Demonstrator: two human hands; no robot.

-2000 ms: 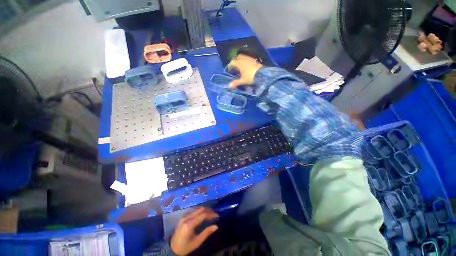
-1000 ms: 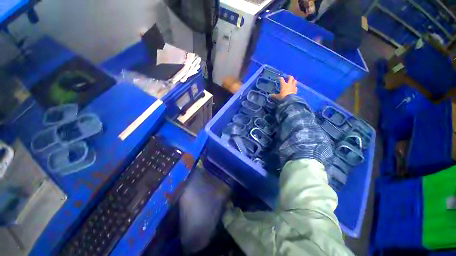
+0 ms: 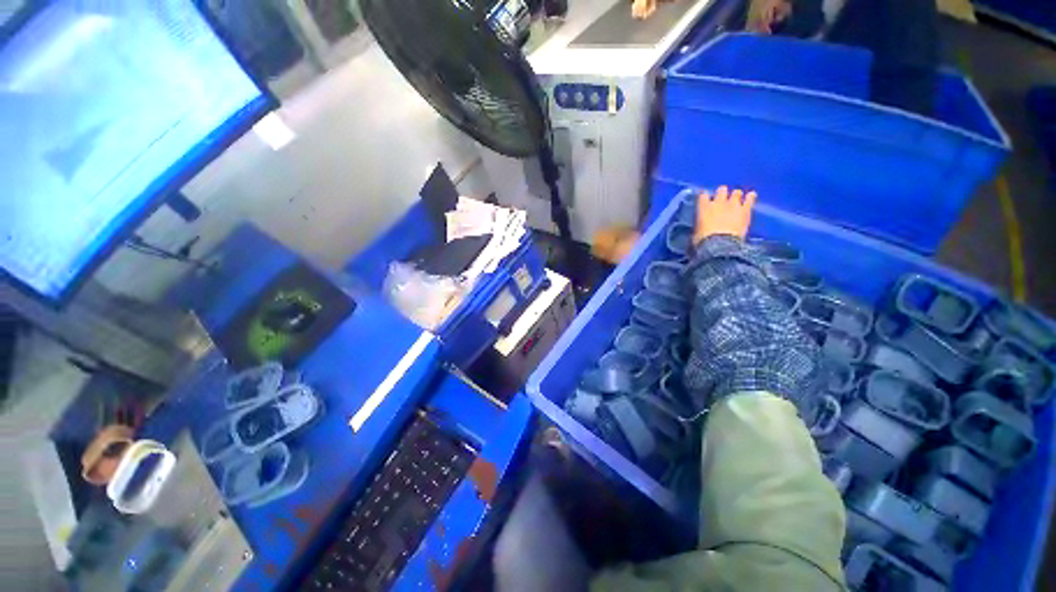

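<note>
My right hand (image 3: 724,215), in a checked sleeve cover, reaches to the far left corner of the blue parts bin (image 3: 602,318). Its fingers lie near the far rim, and the palm side is hidden, so whether it holds a part is unclear. The bin holds many jumbled blue-grey housings (image 3: 907,397). Several more blue-grey housings (image 3: 276,419) lie grouped on the blue bench. My left hand is out of the picture.
A white housing (image 3: 141,476) and an orange housing (image 3: 107,454) stand by the metal plate (image 3: 226,555). A keyboard (image 3: 400,503), mouse mat (image 3: 284,318), monitor (image 3: 110,127) and fan (image 3: 469,69) surround the bench. Another blue bin (image 3: 811,139) stands behind; a person's hand (image 3: 767,14) shows beyond.
My right hand has gone from the bench housings to the bin's far corner. The view has turned right, and my left hand has left the picture.
</note>
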